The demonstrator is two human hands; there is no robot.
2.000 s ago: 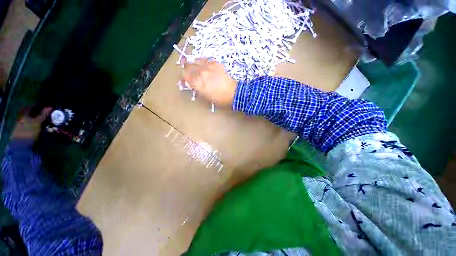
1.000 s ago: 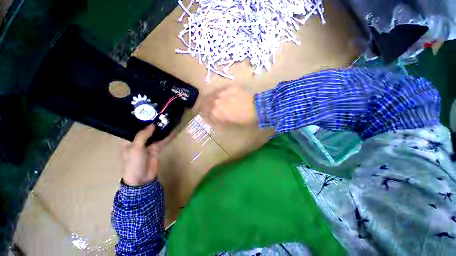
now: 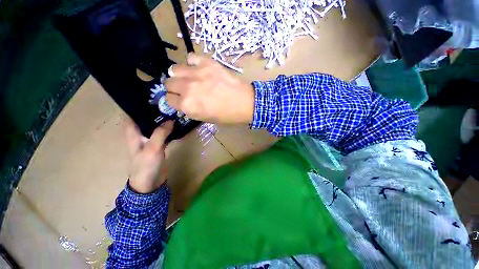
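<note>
A black plastic housing (image 3: 105, 50) lies tilted over the cardboard, its open side with a round hole facing up. A white toothed round part (image 3: 164, 100) sits inside it. My left hand (image 3: 147, 155) grips the housing's near edge, thumb on top. My right hand (image 3: 210, 92) is over the housing beside the round part, fingers bent; a white wrap shows on one fingertip. Whether it holds a small part is hidden. A heap of narrow white strips (image 3: 257, 29) lies beyond my right hand.
The tan cardboard sheet (image 3: 79, 173) covers the work surface, with a dark seam and bright sparkling patches. The dark green conveyor belt (image 3: 31, 63) runs at the left. Clear plastic film around dark material (image 3: 420, 44) is at the upper right. A green-teal lined bin (image 3: 402, 86) stands below it.
The housing came from the belt side over the cardboard and has since turned more upright in view. My right hand left the heap and moved onto the housing beside the round part.
</note>
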